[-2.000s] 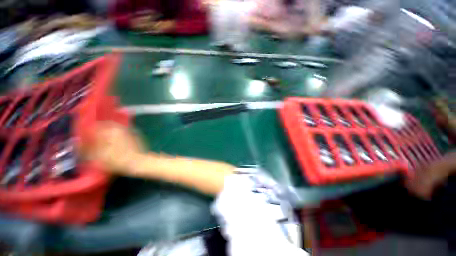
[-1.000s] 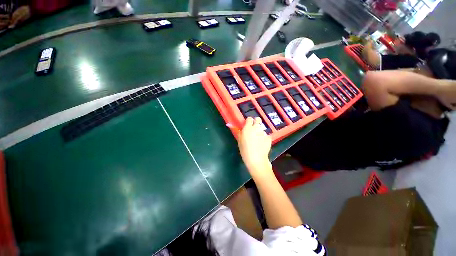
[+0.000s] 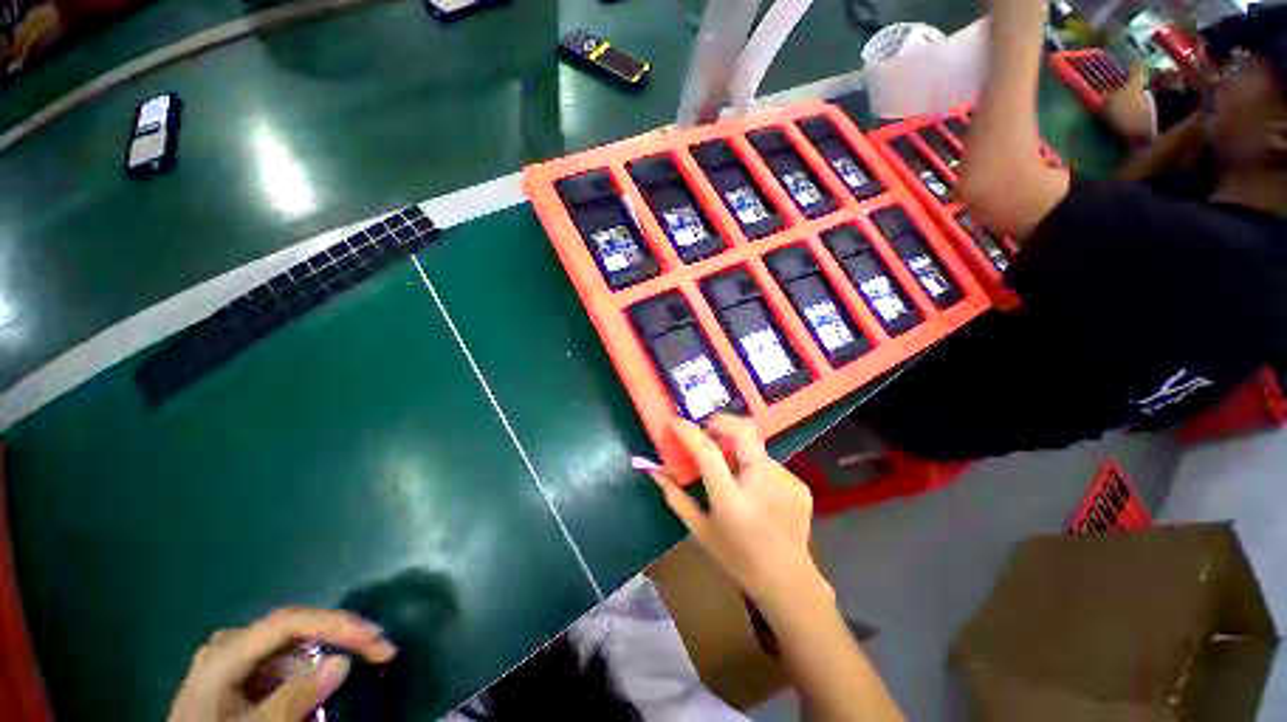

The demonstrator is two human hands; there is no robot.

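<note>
A red-orange foam tray lies on the green bench, with black phones in two rows of pockets, backs up. My right hand is at the tray's near corner, its fingers over the rim and thumb below. A thin pink-tipped tool, which looks like tweezers, sticks out beside the thumb; the rest is hidden. My left hand is at the bottom left edge, partly cut off, fingers curled. A small dark purplish shine shows between its fingers; I cannot tell what it is.
A long black gridded strip lies beyond my left hand. Loose phones lie on the conveyor. A person in black sits at the right, arm raised near a white roll. A brown carton stands on the floor.
The view has shifted and the tray appears larger. My left hand has come into view at the bottom left. My right hand stays at the tray's near corner. The neighbour's arm has swung inward.
</note>
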